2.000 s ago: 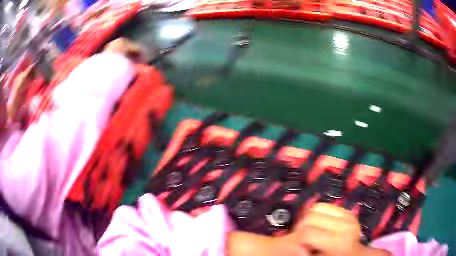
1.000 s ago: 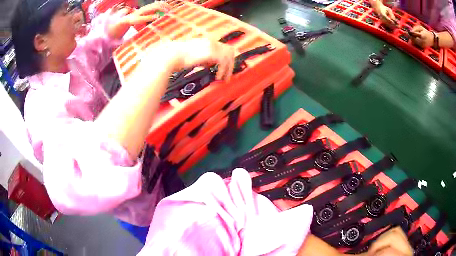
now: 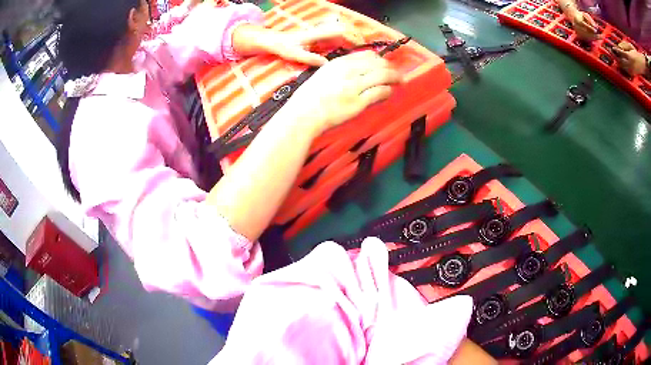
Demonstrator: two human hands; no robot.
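Black smartwatches [image 3: 451, 269] lie in rows in a red tray [image 3: 467, 168] at the lower right. They lie back side up, with pale rings at their centres, and their straps cross the tray edges. My left sleeve [image 3: 321, 306] covers the tray's near left part. A bit of my left forearm shows at the bottom edge, but the left hand is cut off. My right hand is out of the picture.
A neighbouring worker [image 3: 164, 171] has both hands over watches on stacked red trays [image 3: 421, 78]. Loose watches [image 3: 577, 95] lie on the green surface [image 3: 514, 135]. Another person's hands reach a compartment tray [image 3: 528, 27]. A red box [image 3: 63, 258] stands lower left.
The view has shifted a little left, and my left hand has gone out past the bottom edge. The neighbour's second hand has come to the watches on the top tray.
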